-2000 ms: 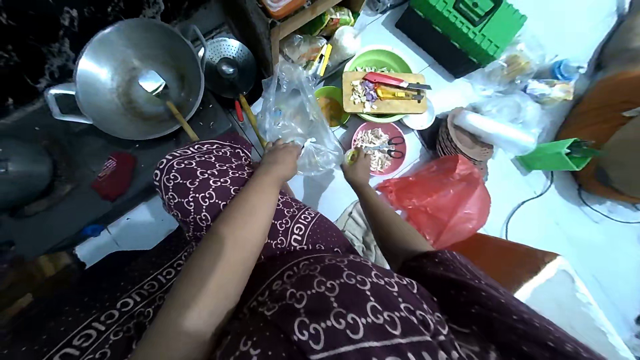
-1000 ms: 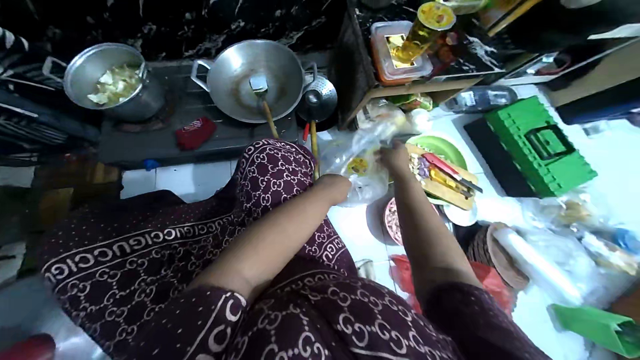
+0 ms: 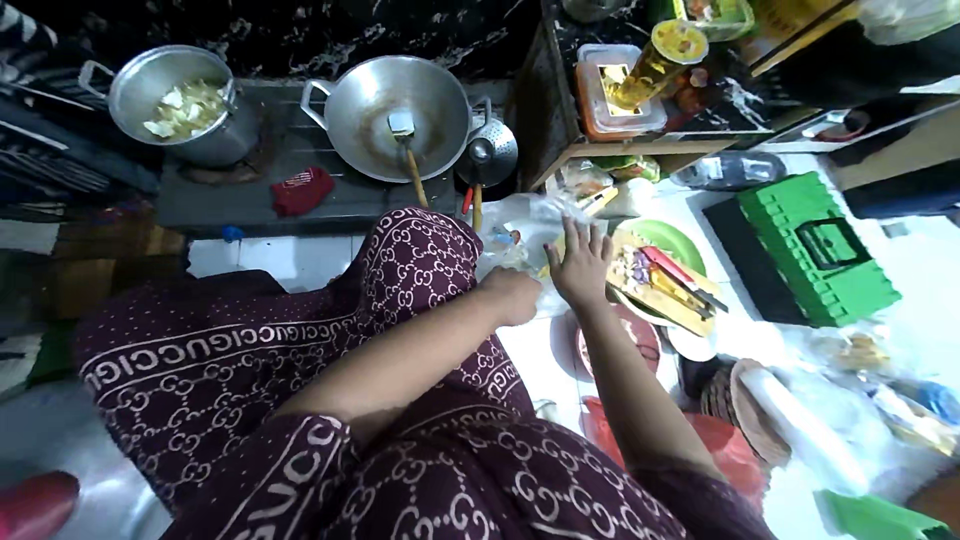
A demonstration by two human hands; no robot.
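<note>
My left hand (image 3: 511, 295) is closed on the near edge of a clear plastic bag (image 3: 517, 225), which holds small items that are hard to make out. Spread and with fingers apart, my right hand (image 3: 581, 262) is over the bag's right side, beside a wooden cutting board (image 3: 686, 319). On the board are chopped pieces, a red-handled knife (image 3: 667, 266) and something yellow. The board rests across a green bowl (image 3: 679, 238). Partly behind my right forearm is a pink bowl (image 3: 643, 341).
A wok (image 3: 442, 112) with a spatula (image 3: 411, 157) and a pot (image 3: 169, 71) of cut pieces stand on the stove. A perforated ladle (image 3: 495, 150) is beside the wok. Right are a green toolbox (image 3: 817, 247), round stacked items and plastic bags. A red bag (image 3: 727, 450) lies near my right arm.
My right hand, closed near the plastic bag a second ago, is now spread open. The view has swung, bringing the pot and side table in. The scissors seen earlier at the pink bowl are mostly hidden.
</note>
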